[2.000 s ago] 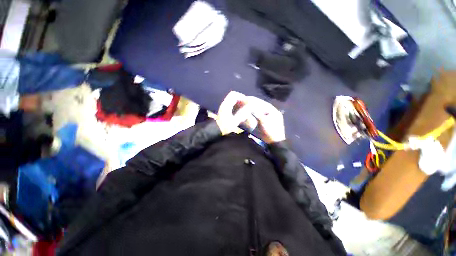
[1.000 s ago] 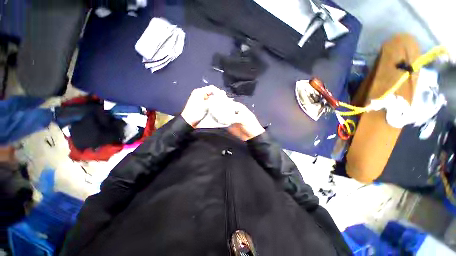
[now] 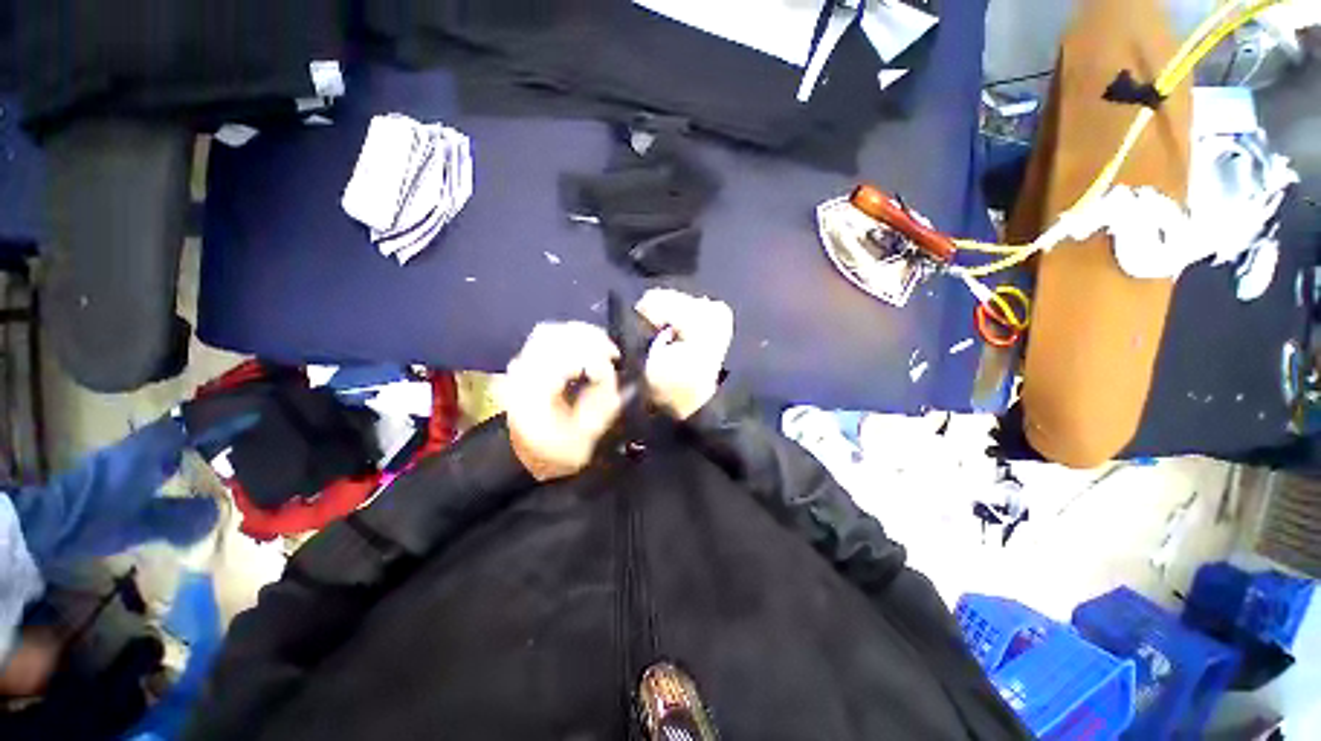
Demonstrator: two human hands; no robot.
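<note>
My left hand (image 3: 562, 398) and my right hand (image 3: 687, 352) are close together at the table's near edge, in front of my black jacket. Both are closed on a small black cloth piece (image 3: 626, 336) that shows between them; its exact shape is hard to see against the jacket. A stack of pale pieces with dark-striped edges (image 3: 409, 184) lies on the dark navy table (image 3: 507, 319), beyond and left of my hands. A loose pile of black pieces (image 3: 648, 210) lies just beyond my hands.
A steam iron (image 3: 887, 246) rests at the right, with red and yellow scissors (image 3: 1001, 314) beside it. A yellow hose (image 3: 1108, 167) crosses the tan sleeve board (image 3: 1097, 348). Black panels (image 3: 558, 65) lie along the far side. A grey board (image 3: 116, 261) stands left. Blue crates (image 3: 1050, 673) are lower right.
My hands have moved slightly apart, and black cloth now shows between them where pale cloth showed a second ago. The camera view has turned and shifted.
</note>
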